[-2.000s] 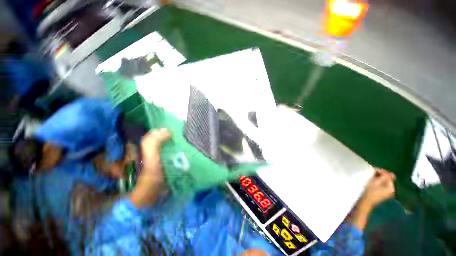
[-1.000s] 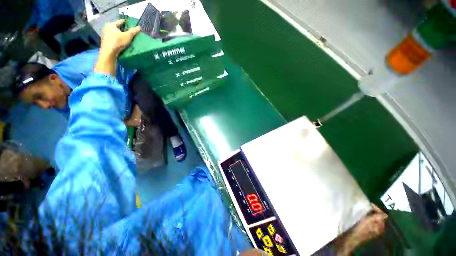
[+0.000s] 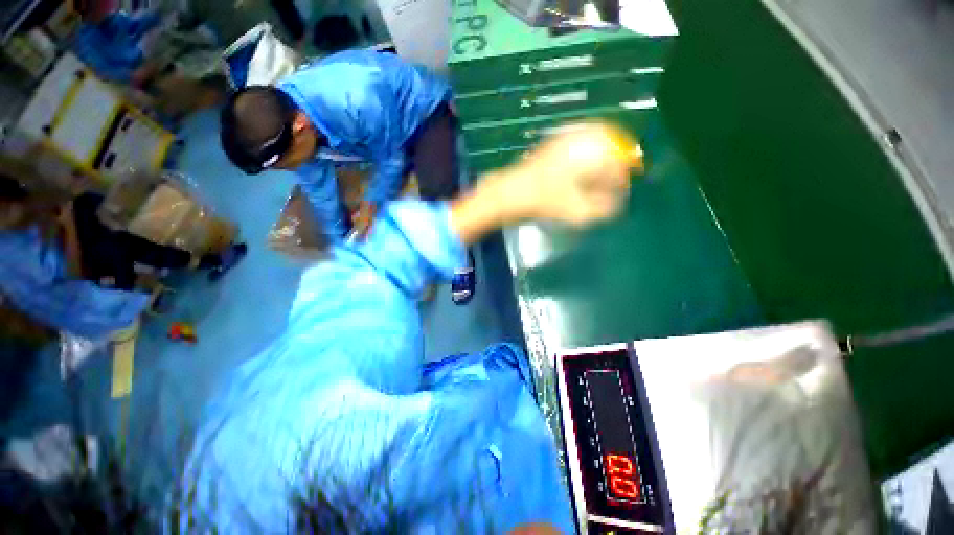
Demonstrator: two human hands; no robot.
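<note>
The stack of weighed boxes (image 3: 562, 99) stands at the top centre, green sides towards me, with a picture on the top lid. My left hand (image 3: 586, 172) is blurred, with yellow on a fingertip, in front of the stack's lower part; its grip is unclear. The bench scale's platform (image 3: 732, 460) has no box on it and shows a blurred, hand-like reflection. The scale display (image 3: 617, 444) reads red zeros. My right hand is not in view.
A person in a blue smock (image 3: 361, 110) bends over crumpled clear plastic at the left. Another person (image 3: 63, 272) is at the left edge. A thin pole (image 3: 910, 334) lies behind the scale. Part of a white box (image 3: 926, 496) shows at the lower right.
My left hand has come off the stack's top box and moved down and right, nearer the scale. My right hand has gone from view at the platform's edge. The view has shifted left.
</note>
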